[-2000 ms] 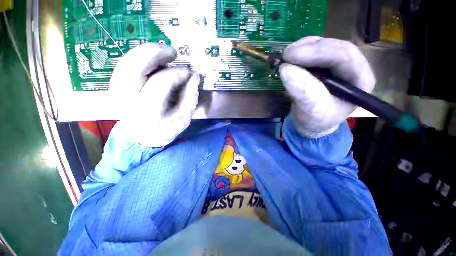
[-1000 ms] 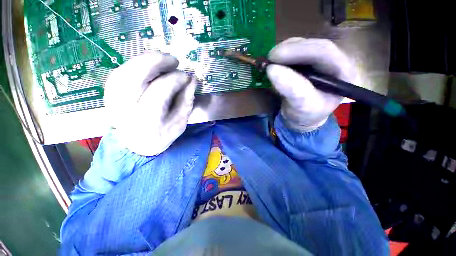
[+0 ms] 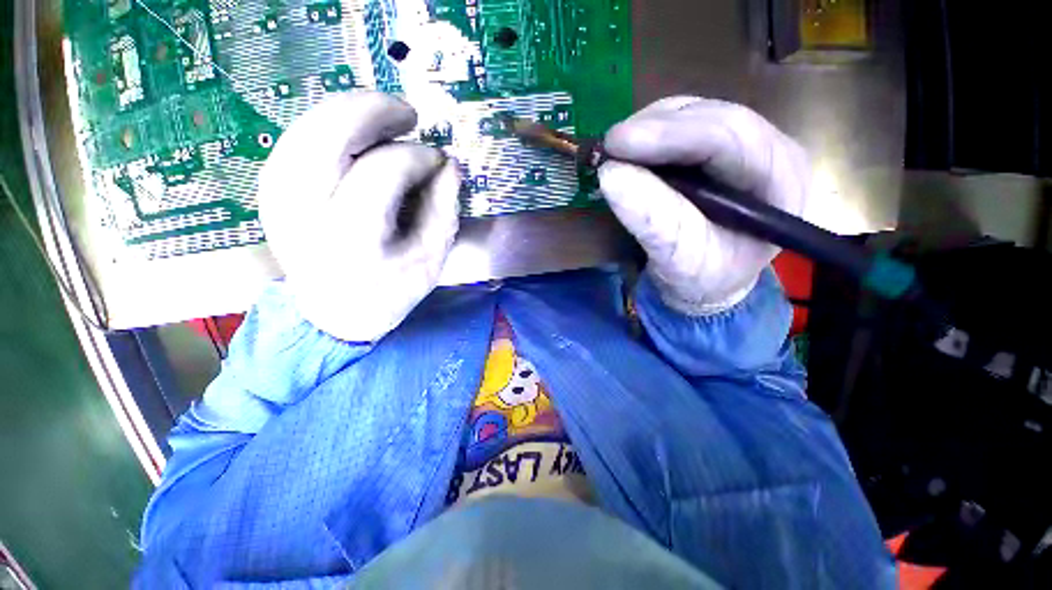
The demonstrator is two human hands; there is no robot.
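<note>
A large green printed circuit board (image 3: 208,104) lies on the steel bench top, its middle washed out by glare. My right hand (image 3: 709,196), in a white glove, holds the black soldering iron (image 3: 761,219) like a pen. Its brassy tip points left, at or just above pads on the board's right half. My left hand (image 3: 358,213), also white-gloved, rests over the board's near edge with thumb and fingertips pinched together. A thin solder wire (image 3: 173,32) shows over the board's upper left. Whether the left fingertips hold it is hard to tell.
The steel bench top (image 3: 704,69) runs right of the board. A dark box with a yellow-brown patch (image 3: 835,23) stands at the right rear. Black racks with small white labels (image 3: 934,403) are at the lower right. A green belt (image 3: 58,403) runs along the left.
The board has shifted left in view since the oldest frame. Both hands stay over it in the same grips. Since the middle frame, the iron and right hand have moved slightly left.
</note>
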